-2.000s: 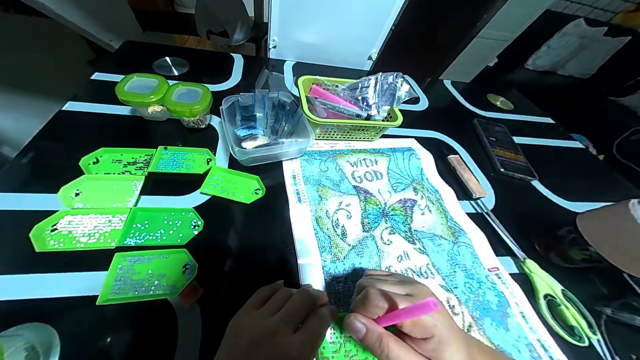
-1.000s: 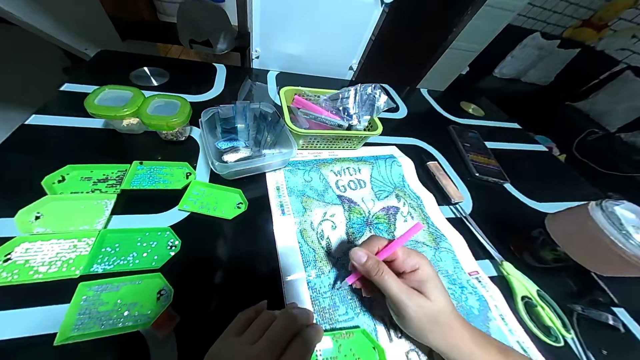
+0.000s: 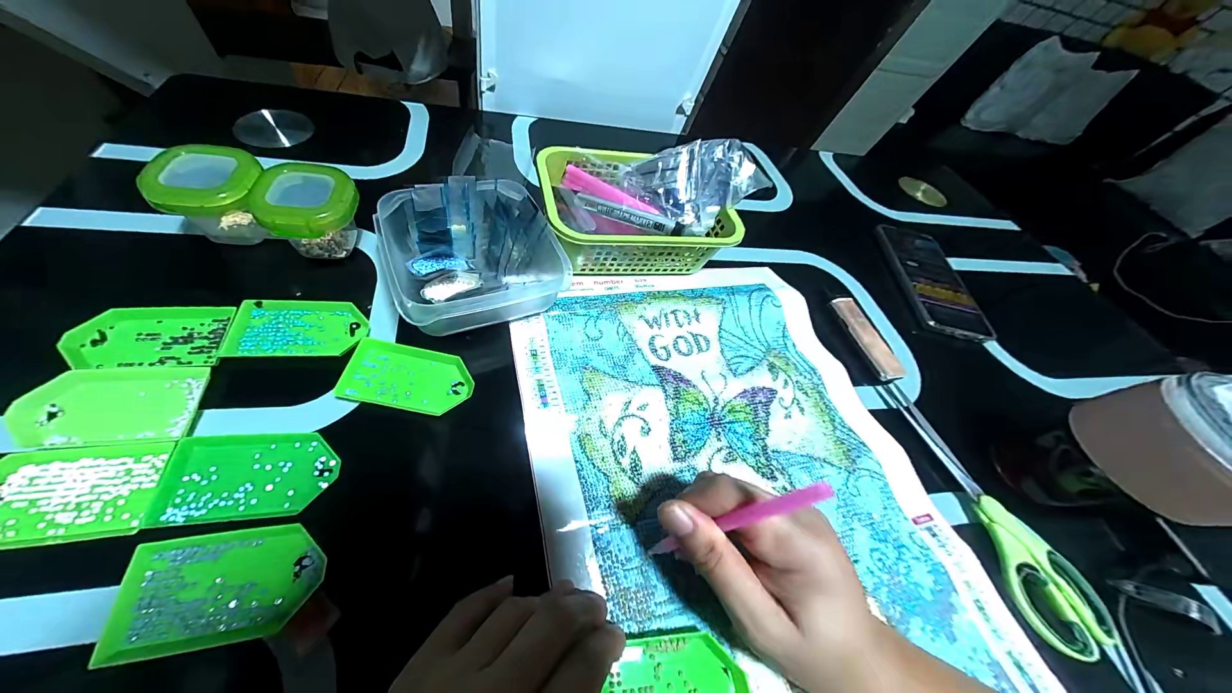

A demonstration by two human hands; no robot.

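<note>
My right hand (image 3: 770,568) holds a pink diamond-painting pen (image 3: 746,515), its tip down on the diamond-painting canvas (image 3: 712,404) with a butterfly and lettering, just below the butterfly. My left hand (image 3: 525,635) rests with bent fingers at the canvas's lower left, against a green bead tray (image 3: 679,664) at the bottom edge; whether it grips the tray cannot be seen. Several more green trays of beads lie at the left, among them a tray of blue beads (image 3: 294,329), a tray of white beads (image 3: 82,486) and a tray of grey beads (image 3: 217,592).
Behind the canvas stand a clear plastic container (image 3: 472,255) and a green basket (image 3: 640,255) with pens and plastic bags. Two green-lidded jars (image 3: 303,202) stand at the back left. Green-handled scissors (image 3: 1044,573), a smartphone (image 3: 934,281) and a lidded cup (image 3: 1155,448) are on the right.
Two seconds ago my right hand was low beside the green tray with the pen; it then moved up onto the canvas below the butterfly. My left hand stays near the tray.
</note>
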